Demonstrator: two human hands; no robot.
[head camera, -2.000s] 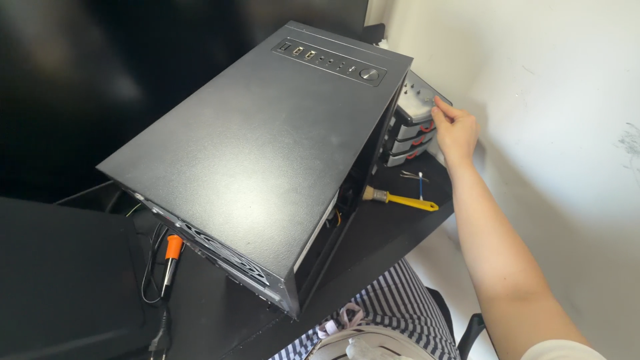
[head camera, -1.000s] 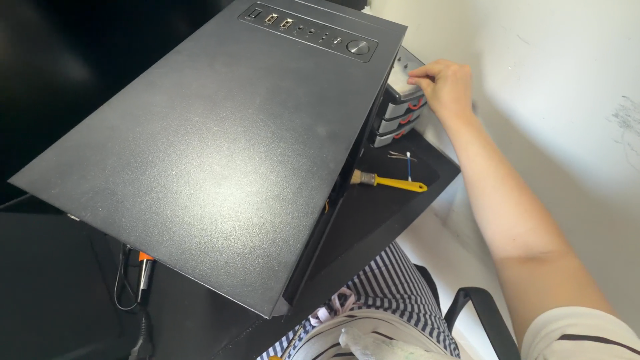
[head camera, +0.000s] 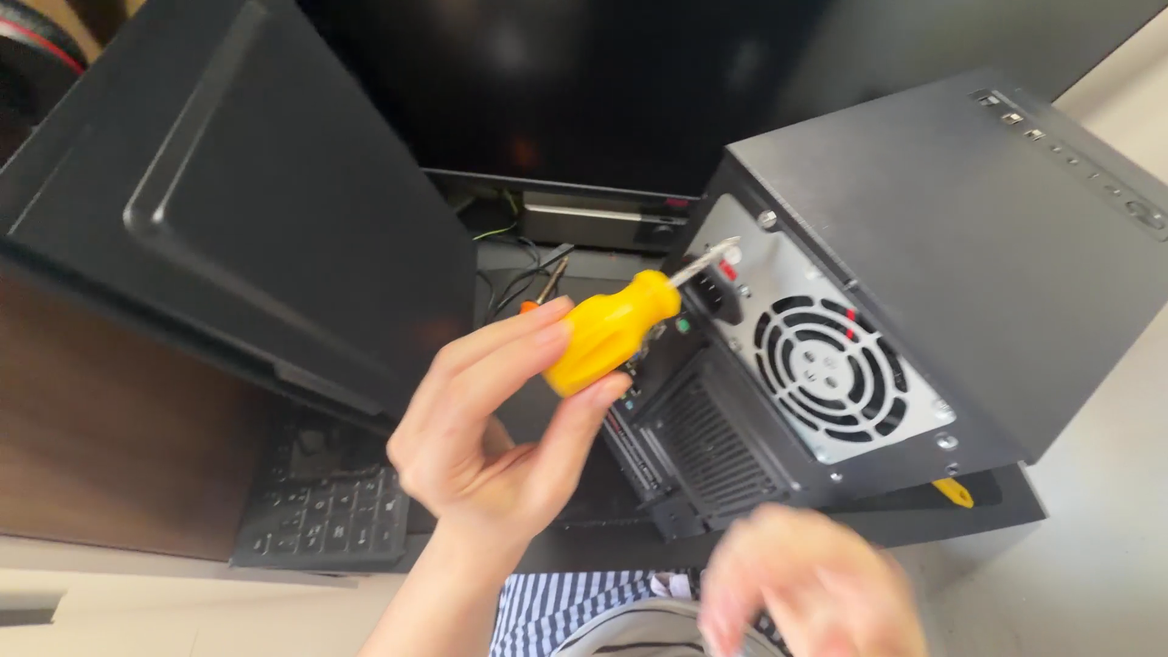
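Between the thumb and fingers of my left hand (head camera: 493, 420) is a short yellow-handled screwdriver (head camera: 607, 333), its metal shaft tilted up to the right. The tip appears in front of the power supply (head camera: 826, 356) at the back of a black computer case (head camera: 922, 210); whether they touch cannot be told. My right hand (head camera: 812, 584) is blurred, below the case, and its fingers look curled; whether it holds anything cannot be told.
A black case side panel (head camera: 301, 210) leans at the left above a keyboard (head camera: 328, 502). Behind stands a dark monitor (head camera: 584, 91). Cables and an orange-handled tool (head camera: 552, 283) lie between. A yellow brush handle (head camera: 954, 493) pokes out at the desk's right edge.
The view has swung left to the rear of the case. My left hand has come into view with the screwdriver. My right hand has left the stacked drawers and is now low in front of me.
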